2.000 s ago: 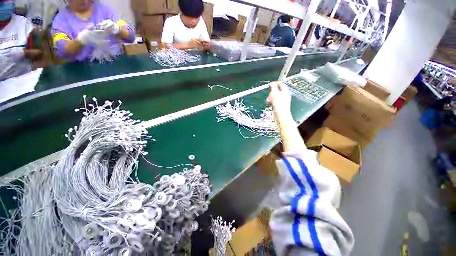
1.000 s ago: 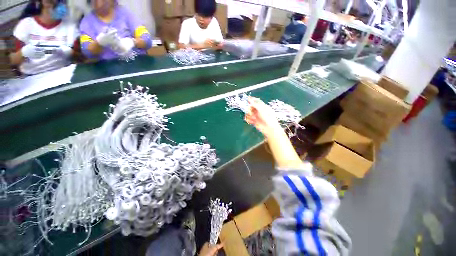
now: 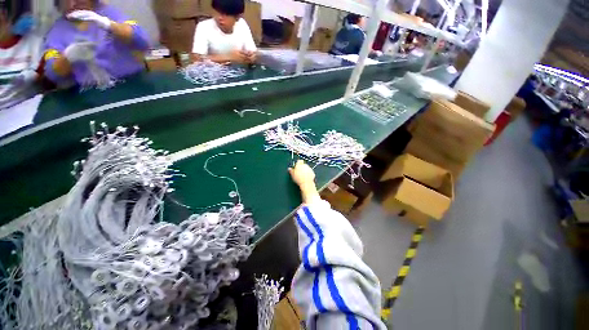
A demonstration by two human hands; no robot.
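Observation:
My right hand (image 3: pixel 302 175), bare, is at the near side of the small white cable pile (image 3: pixel 316 151) on the green belt. Its fingers are bent; a thin line shows at the fingertips, but whether they grip it is unclear. The large grey-white cable pile (image 3: pixel 116 225) fills the left, folded over, with white tips behind and pale rings massed toward the bench edge. A cable bundle (image 3: pixel 267 300) stands upright at the bottom edge, tips up. My left hand is out of the picture below it. A single cable (image 3: pixel 223 177) curves on the belt between the piles.
An open carton (image 3: pixel 420 190) stands on the floor at right, before larger cartons (image 3: pixel 449 132). Another carton (image 3: pixel 287 317) is partly hidden beside my sleeve. A flat component tray (image 3: pixel 376 105) lies farther along the bench. Several people sit opposite. A metal post (image 3: pixel 361 58) rises from the bench.
My right hand has moved from over the small pile to its near edge. The single cable now lies curved on the belt. My left hand, seen at the bundle's base one second ago, has left view.

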